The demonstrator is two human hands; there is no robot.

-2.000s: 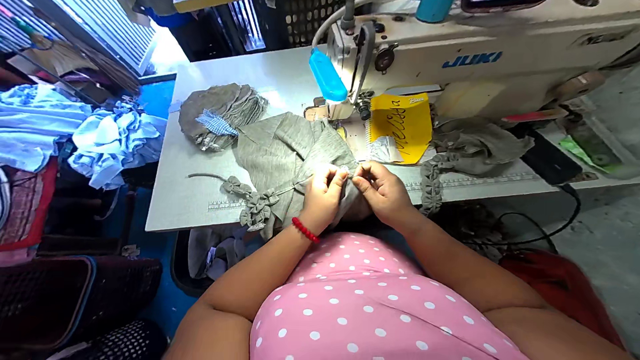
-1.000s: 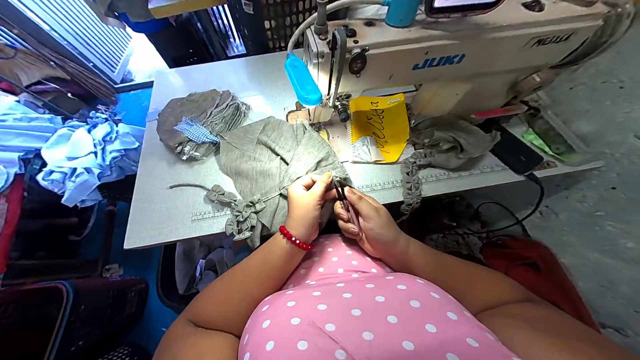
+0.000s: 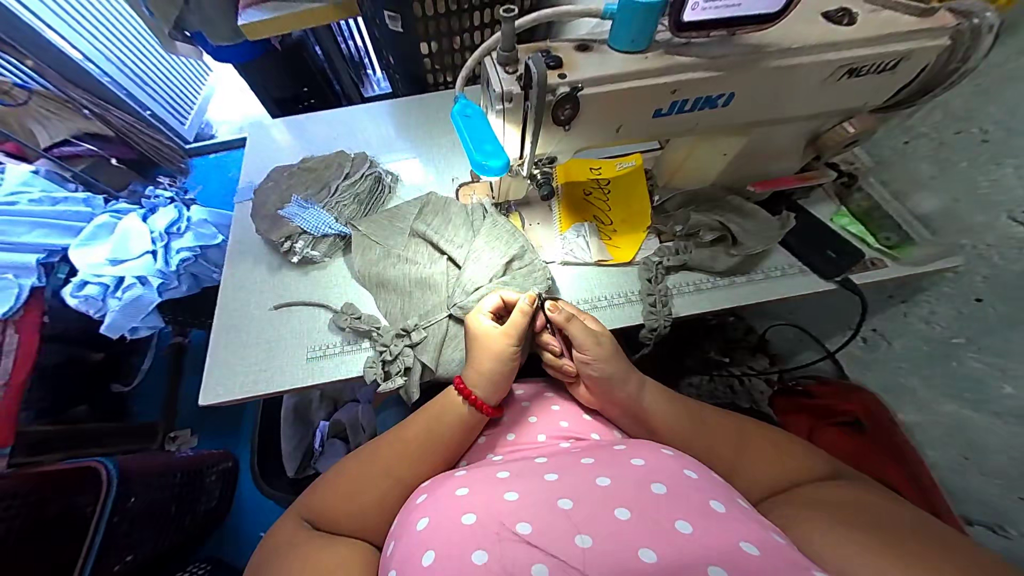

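Note:
My left hand (image 3: 498,332) pinches the edge of a grey-green fabric piece (image 3: 432,256) at the table's front edge. A gathered fabric trim (image 3: 396,352) hangs from that piece to the left of the hand. My right hand (image 3: 588,352) is closed around a small dark tool (image 3: 556,330), perhaps thread snips, its tip close to my left fingertips. Fingers hide most of the tool and the fabric edge. Behind the hands stands a JUKI sewing machine (image 3: 704,112), its needle area beyond the fabric.
A stack of grey cut fabric (image 3: 320,200) lies at the left, a checked scrap (image 3: 314,216) on it. Right of the needle are a yellow notebook cover (image 3: 608,204), more gathered fabric (image 3: 712,228) and a black phone-like device (image 3: 820,240). A measuring tape (image 3: 616,300) runs along the front edge.
Two seconds ago both hands pinched the fabric and no tool showed. The dark tool appears in my right hand one second ago and is still there. My left hand stays on the fabric.

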